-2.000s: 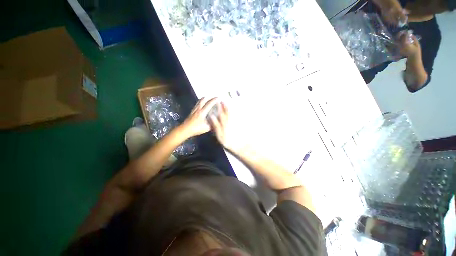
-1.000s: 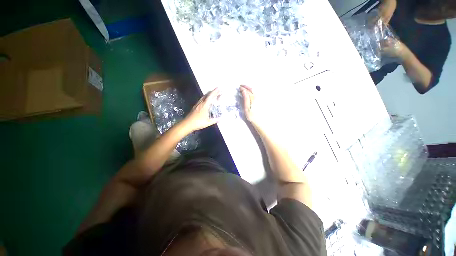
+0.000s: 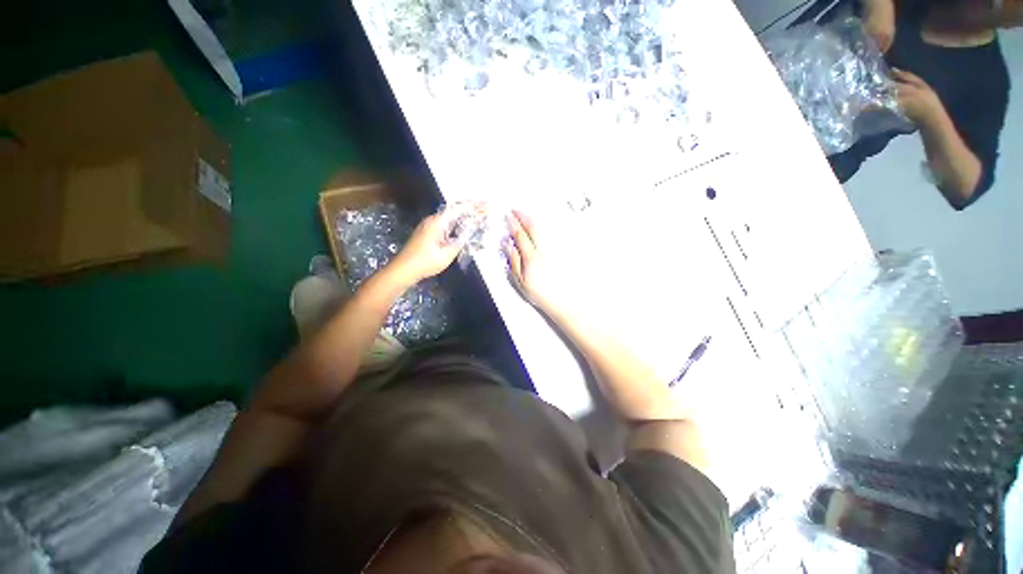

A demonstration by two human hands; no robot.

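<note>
Small clear plastic pieces are at the near edge of the white table, between my hands. My left hand holds some of them in its fingertips; how many is too blurred to tell. My right hand is just to their right, fingers apart, low over the table; whether it touches a piece cannot be told. A heap of loose clear pieces lies at the far end of the table. A small open brown carton with shiny clear pieces stands below the table edge, left of my hands.
A person opposite handles a crinkled clear bag. A pen lies on the table. Clear plastic trays, a dark gridded basket and a dark cylinder are at right. A large carton and grey-white wrapped material are at left.
My hands were together, then apart around clear pieces on the table; now they are closer, and the pieces are further left, at the table edge. Grey-white material has come into view at lower left.
</note>
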